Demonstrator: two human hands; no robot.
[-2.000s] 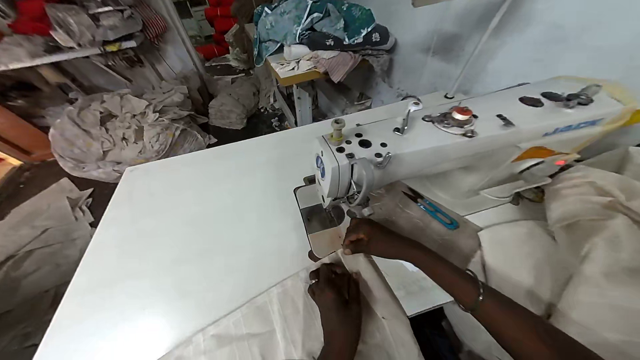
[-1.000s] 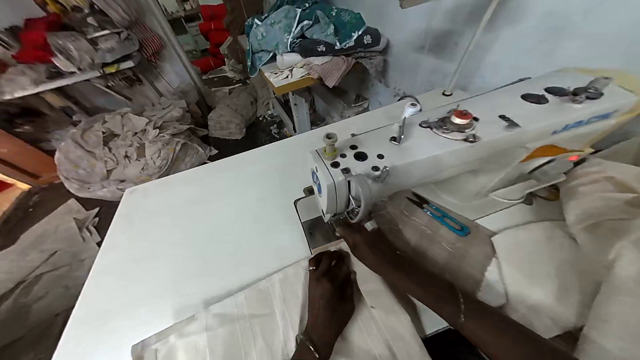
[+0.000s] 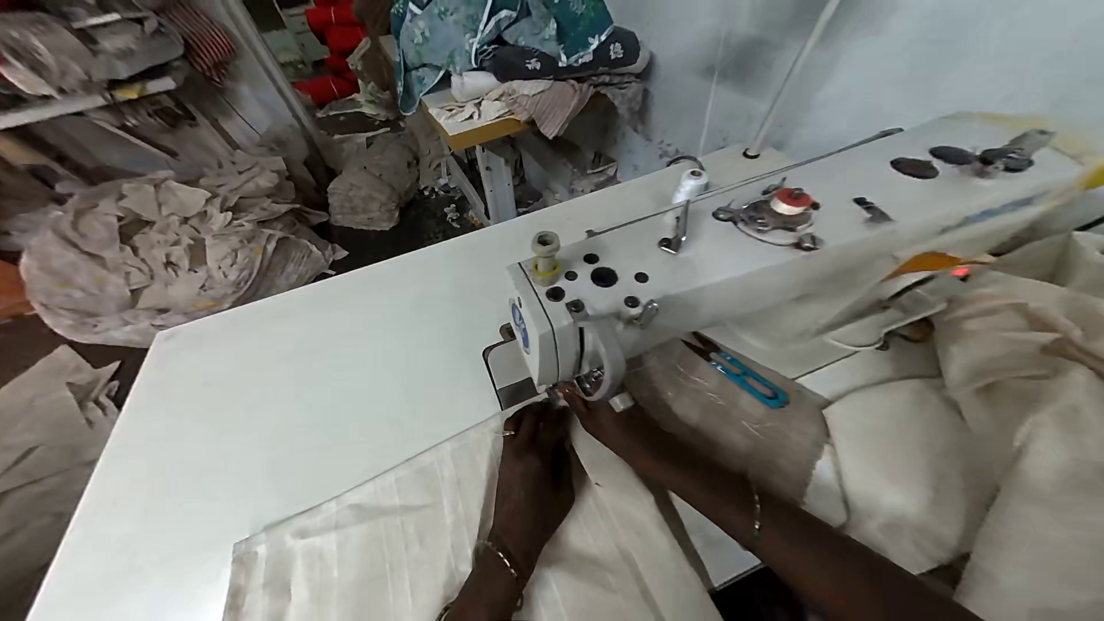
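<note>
A white industrial sewing machine (image 3: 724, 259) stands on the white table. Cream fabric (image 3: 379, 535) lies on the table and runs up to the machine's needle area. My left hand (image 3: 535, 466) rests on this fabric just in front of the needle area, fingers bent down on it; whether they pinch the cloth is hidden. Beside it, my right hand (image 3: 604, 418) reaches under the machine head, its fingertips at the presser foot, partly hidden by the white guard. Blue-handled thread snips (image 3: 746, 379) lie on brownish cloth right of my right hand.
The white table top (image 3: 302, 371) extends left of the machine. More cream fabric (image 3: 1035, 431) is heaped at the right. A large bundle of scraps (image 3: 172, 250) sits on the floor at left. Behind stands a small table (image 3: 483, 129) piled with cloth.
My left hand has moved up toward the needle area, along with the cream fabric. My right hand's fingertips, in front of the machine head two seconds ago, are now under it.
</note>
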